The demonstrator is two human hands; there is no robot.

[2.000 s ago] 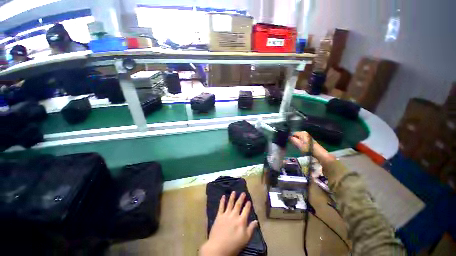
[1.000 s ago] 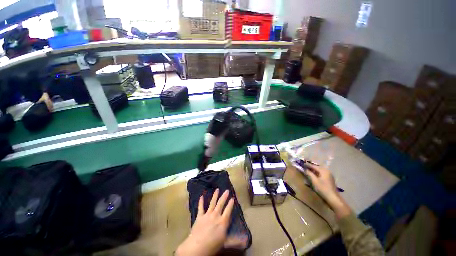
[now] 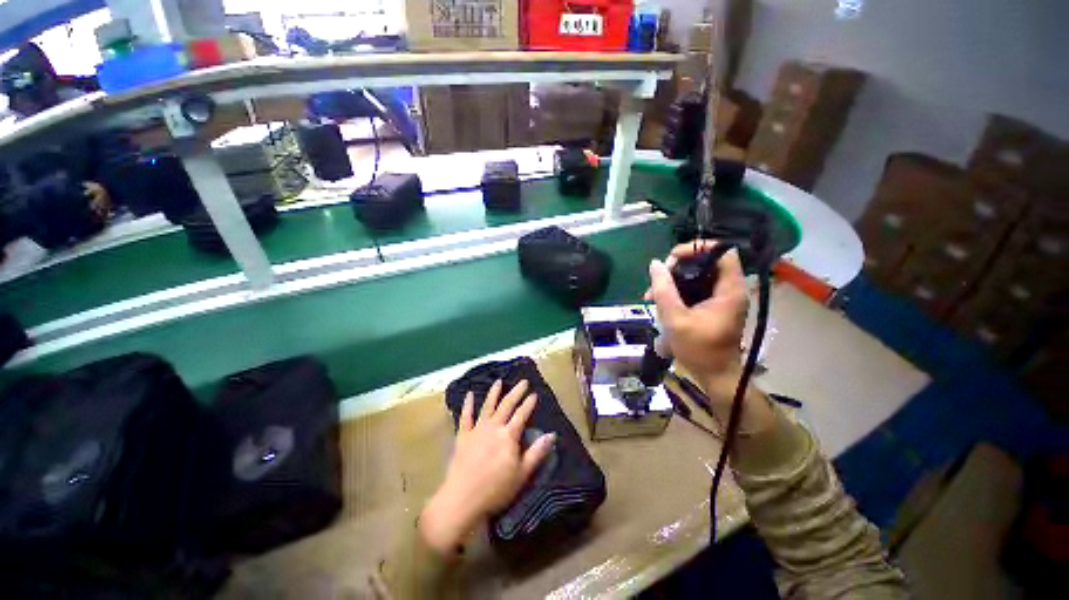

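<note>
A black ribbed speaker cabinet [image 3: 551,498] lies on the tan cardboard bench cover [image 3: 399,486]. My left hand [image 3: 487,463] rests on its top with fingers spread. My right hand [image 3: 703,305] is closed around the black electric screwdriver [image 3: 694,277], held up above and right of the screw feeder [image 3: 621,428]. The screwdriver hangs from a thin metal spring [image 3: 706,152], and its black cable [image 3: 741,399] loops down past my wrist. The lower part of the screwdriver is mostly hidden by my hand.
Black cabinets stand at the left, one with a silvery disc [image 3: 263,455]. Another cabinet [image 3: 565,265] lies on the green conveyor belt [image 3: 387,322]. A white-framed shelf [image 3: 387,73] holds a red bin [image 3: 578,24]. Dark tools [image 3: 694,396] lie right of the feeder. Brown cartons [image 3: 809,117] stand behind.
My right hand has left the tools at the right and taken hold of the screwdriver, which was hanging free. My left hand stays on the cabinet, whose ribbed near end now shows.
</note>
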